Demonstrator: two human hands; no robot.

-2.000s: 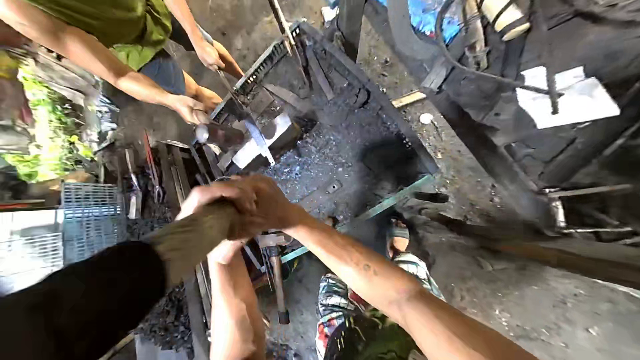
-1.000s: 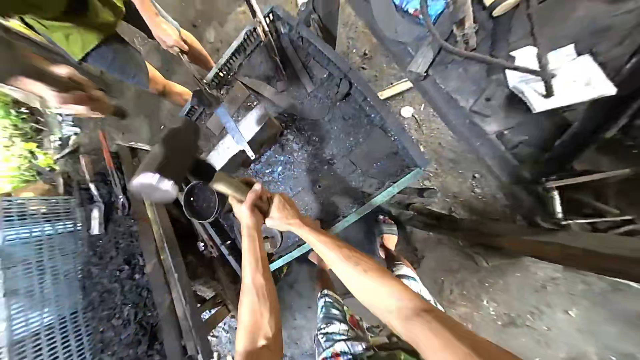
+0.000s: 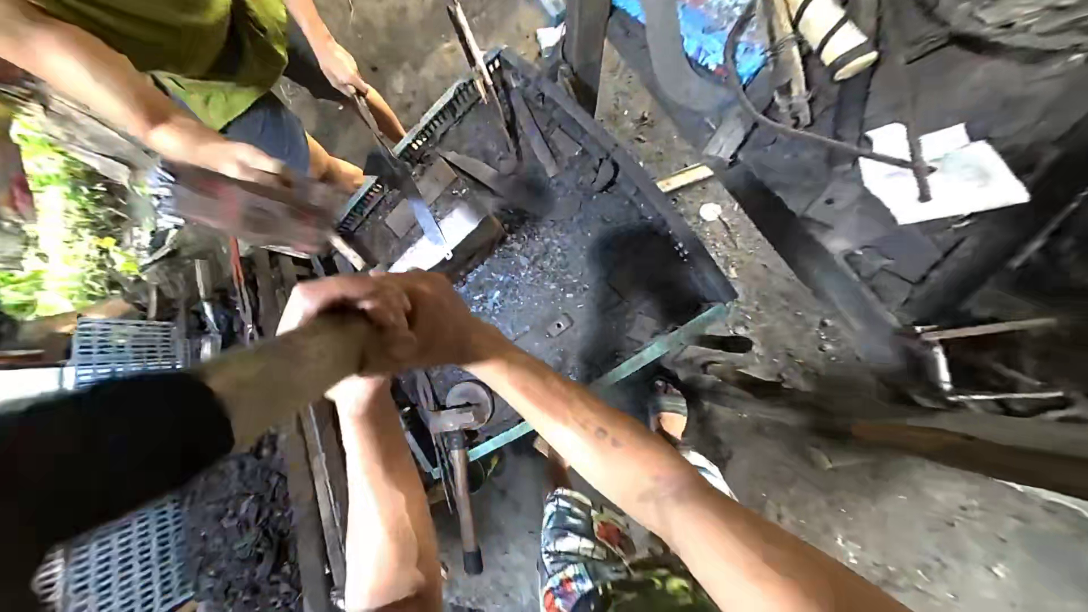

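My left hand (image 3: pixel 340 299) and my right hand (image 3: pixel 438 327) are closed together round the wooden handle of a sledgehammer (image 3: pixel 293 365). Its dark head looms large and close at the lower left. Beyond my hands, a metal blade (image 3: pixel 427 223) lies with its tip over a bright-topped anvil block (image 3: pixel 455 234). A co-worker's hand (image 3: pixel 342 70) grips the far end of the blade's holder. That person's other hand (image 3: pixel 217 157) is at a motion-blurred tool, whose kind I cannot tell.
A dark, green-edged metal tray (image 3: pixel 671 342) surrounds the anvil block. A smaller hammer (image 3: pixel 461 493) hangs at its near edge. Blue plastic crates (image 3: pixel 127 344) and charcoal (image 3: pixel 242 527) are at left. A dark beam (image 3: pixel 807 255) and white sheet (image 3: pixel 977 183) lie at right.
One second ago the sledgehammer's head was lower, near the anvil block; now it is raised close to the camera at the left. My hands have risen with it.
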